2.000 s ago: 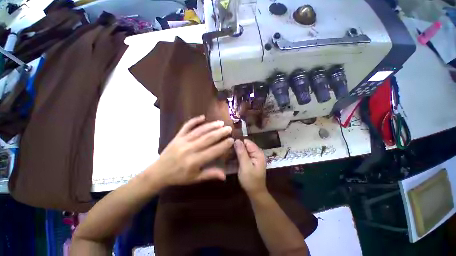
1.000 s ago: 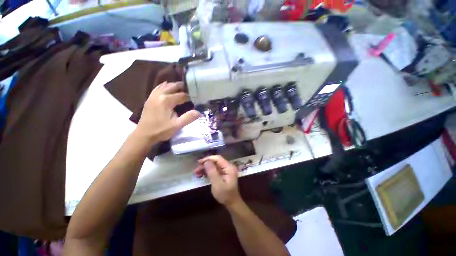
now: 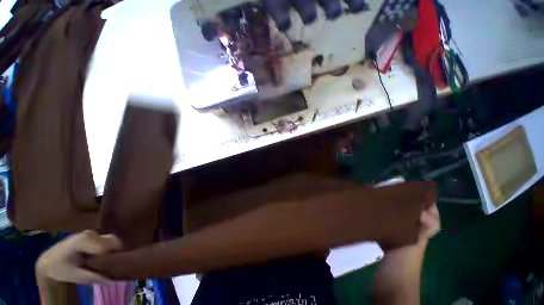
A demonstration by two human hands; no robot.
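A brown garment panel (image 3: 286, 217) is stretched in the air below the table edge, in front of my body. My left hand (image 3: 74, 259) grips its left end at the lower left. My right hand (image 3: 428, 223) grips its right end, mostly hidden behind the cloth. A blurred brown flap (image 3: 140, 161) rises from near my left hand over the table's front edge. The overlock machine (image 3: 280, 47) stands above, its lit presser foot (image 3: 241, 77) and side plate (image 3: 221, 86) with no cloth under them. More brown cloth (image 3: 238, 184) hangs behind the stretched panel.
A long stack of brown panels (image 3: 51, 131) lies at the left of the white table (image 3: 128, 53). Red cloth (image 3: 428, 41) and green-handled scissors (image 3: 456, 70) are right of the machine. A framed board (image 3: 507, 167) is at the far right. Pink pieces (image 3: 113, 293) show below my left hand.
Both hands have left the machine and moved down and apart, now holding a brown panel stretched between them. The brown cloth beside the needle is gone. The camera view has tilted down.
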